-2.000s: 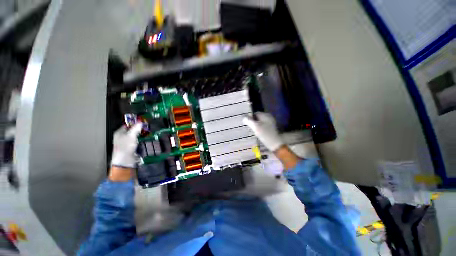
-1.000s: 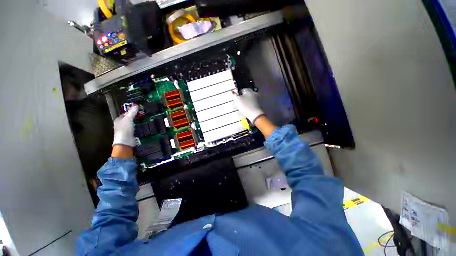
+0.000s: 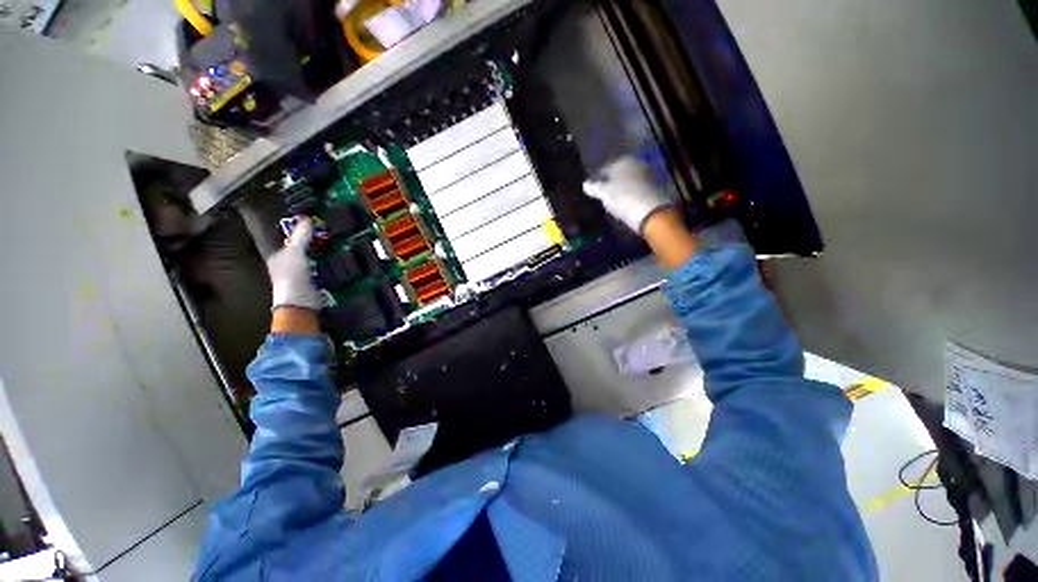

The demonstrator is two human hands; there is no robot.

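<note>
The printed circuit board point(image 3: 351, 182) lies component side up in the black carrier point(image 3: 555, 171) across the machine opening. White-silver bars point(image 3: 480, 193) cover its right part, with orange-red wound blocks point(image 3: 405, 237) left of them and black blocks at the far left. A yellow piece point(image 3: 554, 232) shows at the bars' lower right corner. My left hand point(image 3: 294, 271), gloved, has its fingertips at a small part on the board's left edge; whether it grips is unclear. My right hand point(image 3: 627, 192), gloved, is over the carrier's right side, apart from the board, fingers bent, fingertips blurred.
A metal rail point(image 3: 330, 100) runs behind the board. Behind it are a control box point(image 3: 223, 89) with lit buttons and a yellow roll point(image 3: 362, 34). A black plate point(image 3: 467, 381) lies at the machine's front edge. Grey machine walls stand on both sides.
My right hand has moved right, away from the silvery bars, onto the carrier's right side. My left hand stays at the board's left edge. The camera view has shifted and tilted.
</note>
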